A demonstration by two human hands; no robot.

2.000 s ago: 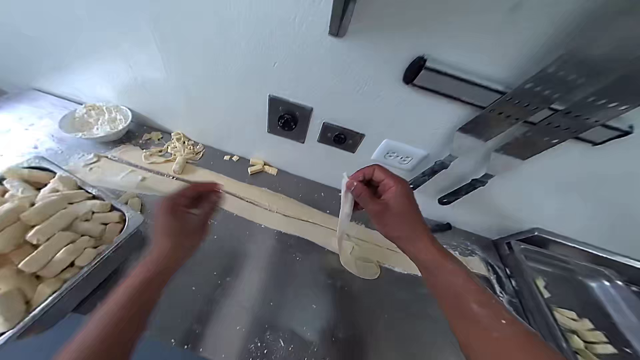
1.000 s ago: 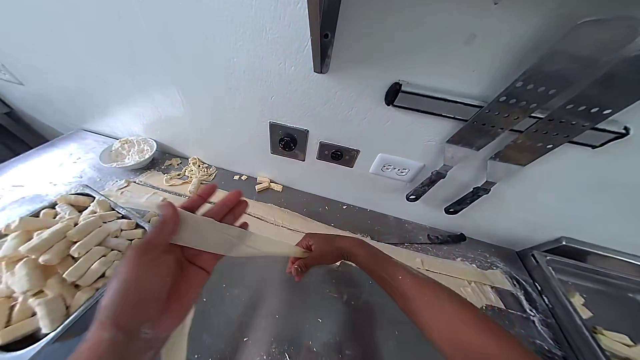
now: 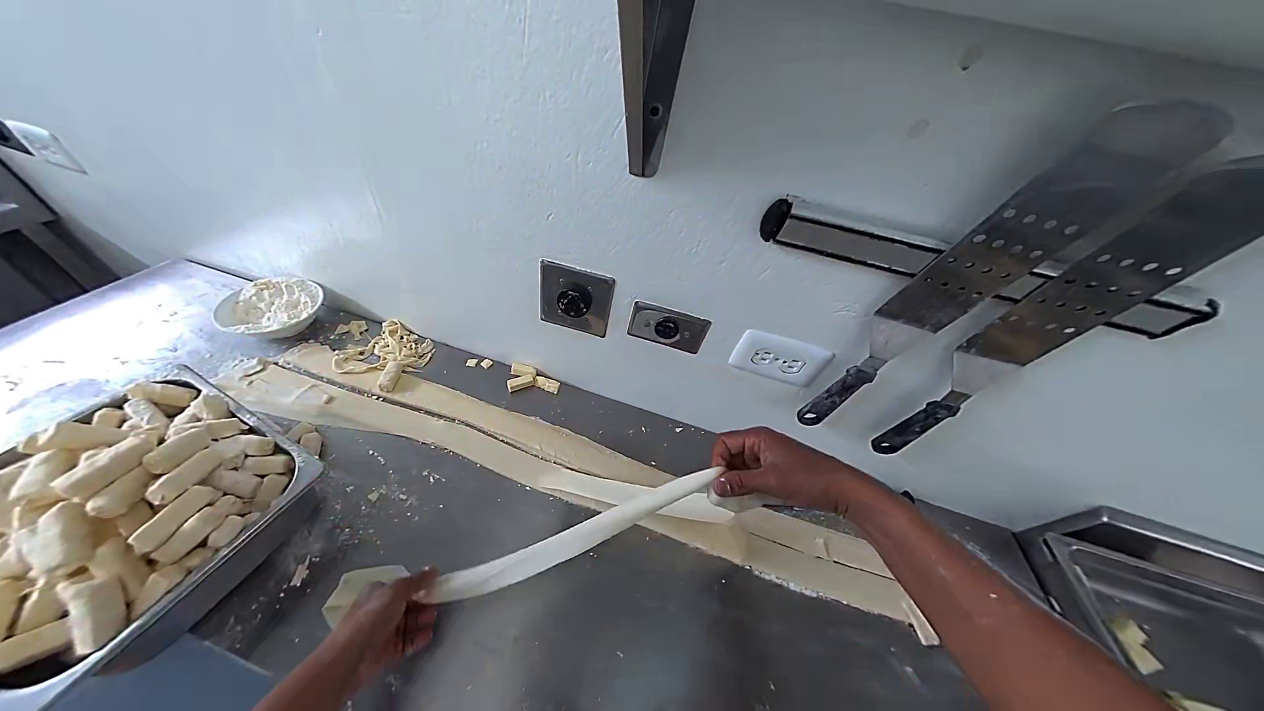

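Observation:
A long, thin dough strip [image 3: 583, 538] hangs in a shallow curve between my two hands, above the steel worktop. At its lower left part, my left hand [image 3: 387, 617] grips it, and a loose end droops beyond the fingers. My right hand [image 3: 770, 469] pinches the strip higher up, over the flat dough sheets. Two long bands of rolled dough [image 3: 444, 430] lie side by side along the wall, with a narrow gap between them. Dough scraps [image 3: 395, 346] sit on the far end of the bands.
A metal pan [image 3: 252, 523] heaped with dough-wrapped pieces [image 3: 178, 494] stands at left. Behind it is a bowl of flour [image 3: 272, 304]. Small pale sticks [image 3: 531, 378] lie near the wall. Another metal tray [image 3: 1165, 592] is at right. Two perforated spatulas [image 3: 987, 257] hang on a magnetic rack [image 3: 859, 242].
My left hand, earlier raised with open fingers under the strip, is now lower and closed on it. The strip spans more widely between my hands than one second ago.

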